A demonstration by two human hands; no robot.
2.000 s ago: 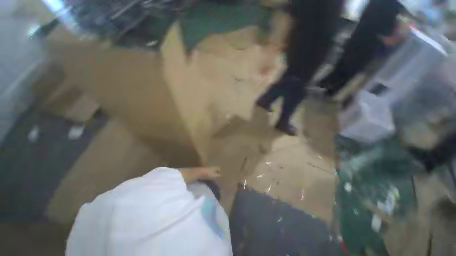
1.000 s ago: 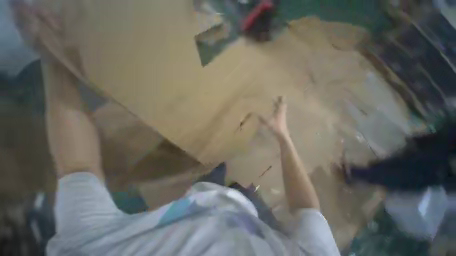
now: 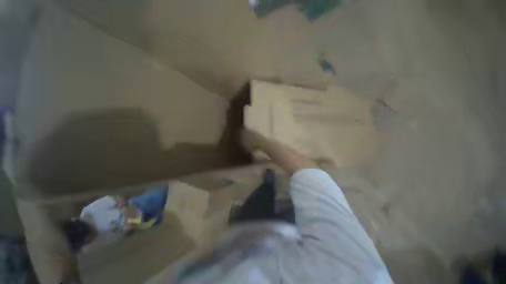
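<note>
A large brown corrugated carton stands open at the left, with dark shadows on its panel. A smaller brown flap or end panel lies right of its dark opening. My right hand is at the flap's lower left edge, beside the opening. It is blurred, so I cannot tell whether its fingers grip the edge. A blurred tan shape at the lower left rim may be my left arm, but no left hand can be made out.
Past the carton's lower edge, at the lower left, is a person with dark hair near white and blue cloth. Brown cardboard sheets cover the floor at the right. A green floor patch shows at the top.
The view has turned and moved close over the carton. My right hand, raised and apart from the carton a second ago, is now at the flap edge. My left hand has left the carton's upper-left edge in the view.
</note>
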